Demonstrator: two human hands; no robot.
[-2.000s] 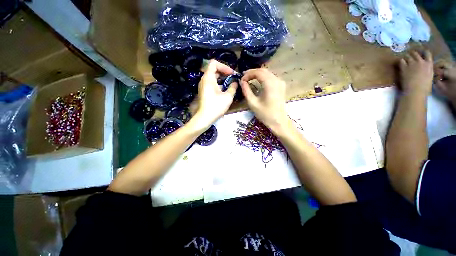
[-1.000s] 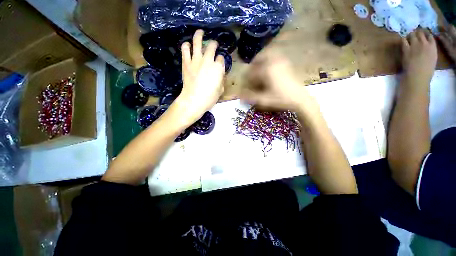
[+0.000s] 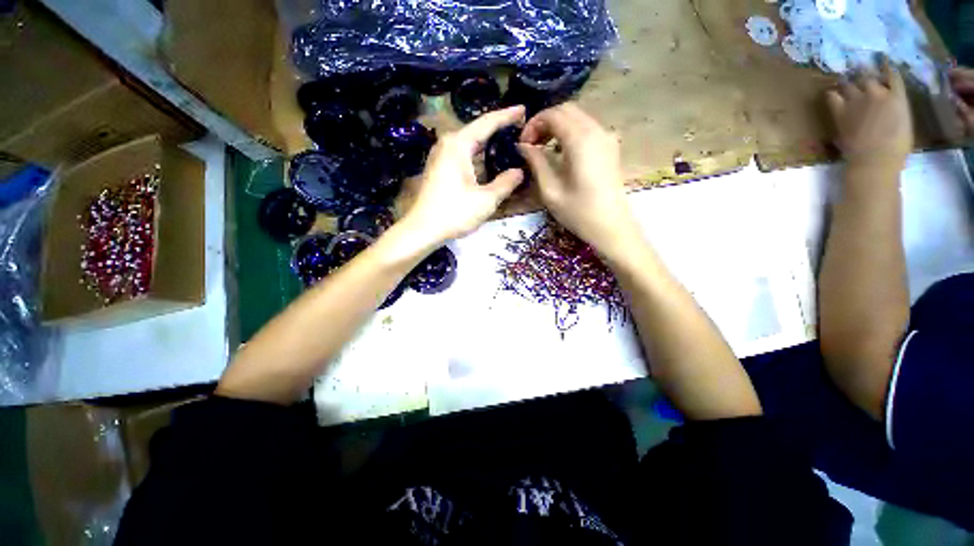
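My left hand (image 3: 461,183) holds a round black plastic housing (image 3: 504,151) between thumb and fingers at the near side of the housing heap. My right hand (image 3: 577,171) is at the housing's right side with thumb and fingertips pinched together. Whether a small part is between those fingertips is too small to tell. A tangled pile of red and dark wired components (image 3: 558,269) lies on the white sheet (image 3: 481,352), partly behind my right forearm. More black housings (image 3: 352,171) are heaped at the left of my hands.
A clear plastic bag of housings (image 3: 454,37) lies behind the heap on brown cardboard (image 3: 668,96). An open cardboard box (image 3: 176,229) of red and silvery parts stands at left. Another person's hand (image 3: 874,117) is by white plastic discs (image 3: 844,37) at upper right.
Since one second ago, my left hand has come off the heap with a housing and my right hand has moved up to it. The single housing on the cardboard at right is gone from there.
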